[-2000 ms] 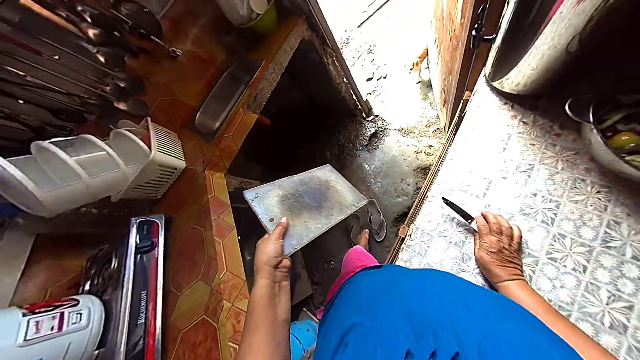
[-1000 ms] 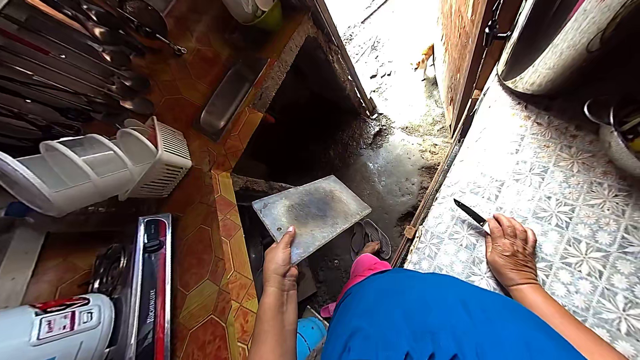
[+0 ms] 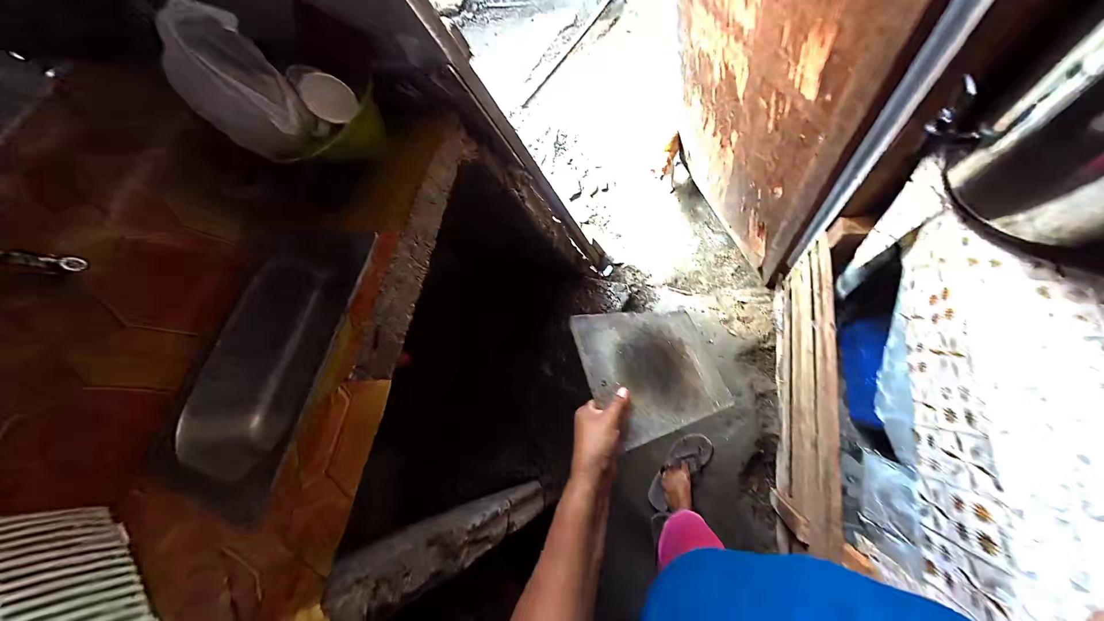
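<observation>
My left hand (image 3: 601,431) grips the near corner of a flat, worn cutting board or panel (image 3: 660,366), with the thumb on top. The board is pale with a dark stain in its middle, and is held out over the floor by the doorway. Below its near edge is my foot in a grey flip-flop (image 3: 693,452). My right hand is outside the view, apart from what may be a trace of skin at the bottom right corner. The knife seen earlier does not show now.
Left, a tiled counter (image 3: 129,345) holds a metal sink basin (image 3: 254,362) and a ribbed white rack (image 3: 73,565). A concrete ledge (image 3: 440,539) crosses a dark recess. Right are a wooden door (image 3: 768,112), wooden slats (image 3: 808,414) and a table with a patterned cover (image 3: 983,405).
The view has swung strongly toward the doorway. My left hand still holds the board, now nearer the door. My right hand, earlier on the patterned cover with a knife, has left the view.
</observation>
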